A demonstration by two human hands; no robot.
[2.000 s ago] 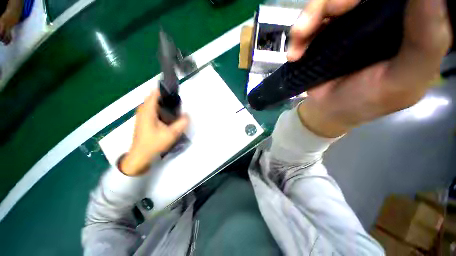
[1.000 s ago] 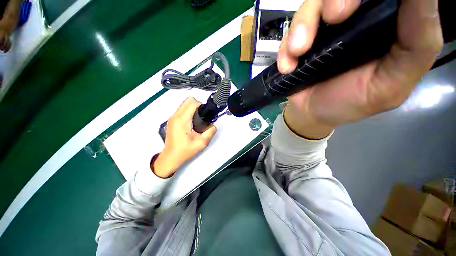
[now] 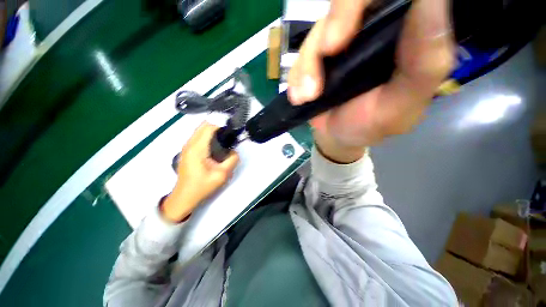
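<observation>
My left hand [image 3: 200, 165] is closed around the dark handle of a hair dryer [image 3: 223, 144] over the white work pad [image 3: 135, 190]. The barrel is mostly hidden below my fist. A ribbed strain relief [image 3: 240, 111] and the bundled grey cord [image 3: 200, 103] stick out past the handle end. My right hand [image 3: 377, 90] holds the thick black electric screwdriver [image 3: 281, 120] close to the camera. Its tip is at the handle end beside the strain relief. The bit is small and blurred, so contact is hard to tell.
The screw feeder [image 3: 297, 29] stands behind the screwdriver, partly hidden, with a tan piece [image 3: 274, 53] beside it. A dark object [image 3: 202, 12] lies on the green line at the top. Cardboard boxes [image 3: 479, 240] are on the grey floor at the lower right.
The dryer handle moved over the pad and turned, bringing the bundled cord into clear view. The screwdriver tip moved left to the handle end. A dark object now shows more at the top.
</observation>
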